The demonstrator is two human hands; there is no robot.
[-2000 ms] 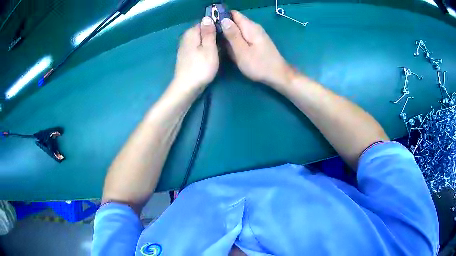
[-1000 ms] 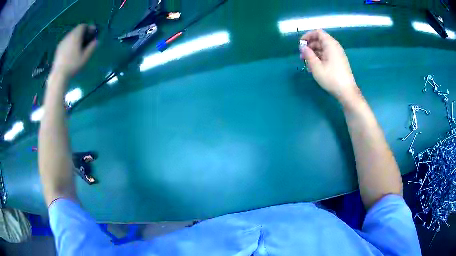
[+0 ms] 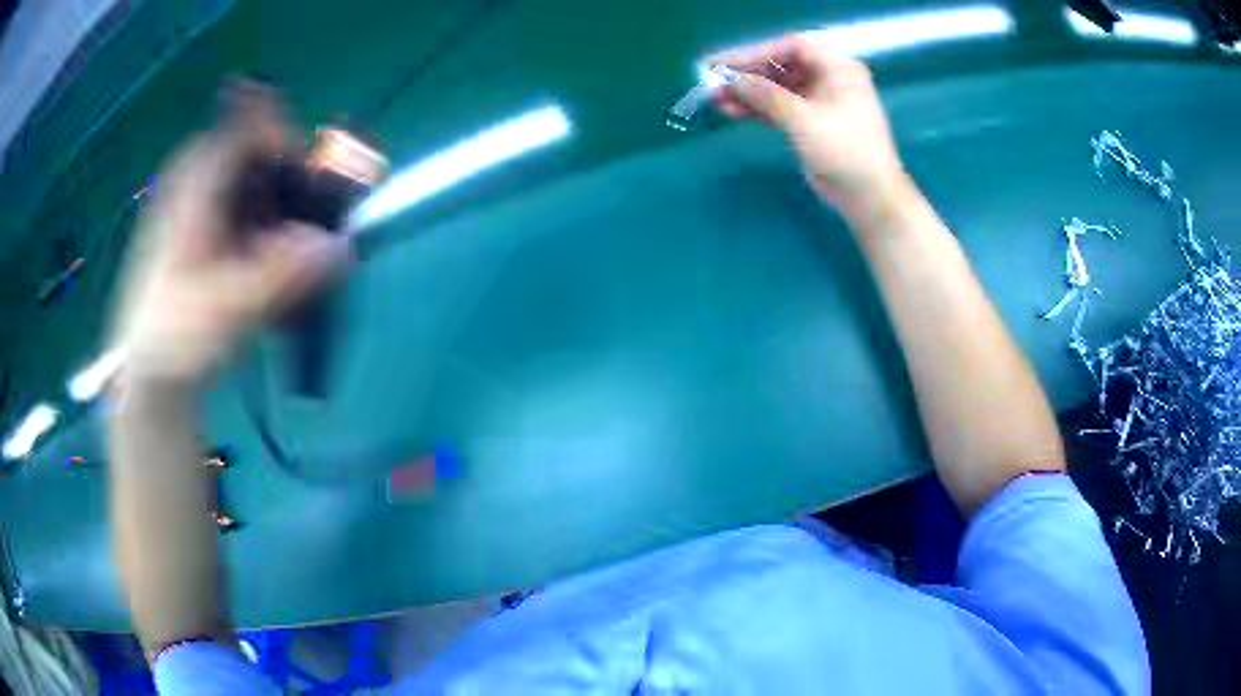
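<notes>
My left hand (image 3: 204, 265) is blurred at the left and grips a black clamp (image 3: 310, 204) with a coppery jaw at its upper right. A dark cable curves from the clamp to a blurred red and blue cable end (image 3: 425, 471) over the green bench top. My right hand (image 3: 823, 116) is at the upper middle, thumb and fingers pinching a thin silver torsion spring (image 3: 701, 98). The spring and the clamp are well apart.
A large spring pile (image 3: 1177, 394) lies at the right, with loose springs (image 3: 1075, 269) trailing from it. Another clamp, mostly hidden by my left forearm, shows coppery tips (image 3: 223, 521). A conveyor with light reflections (image 3: 470, 161) runs along the far side. Blue plastic (image 3: 320, 659) is below the bench edge.
The clamp held at the top middle two seconds ago is gone from there. Since one second ago my left hand has come nearer with a clamp and trailing cable. My right hand has moved left with the spring.
</notes>
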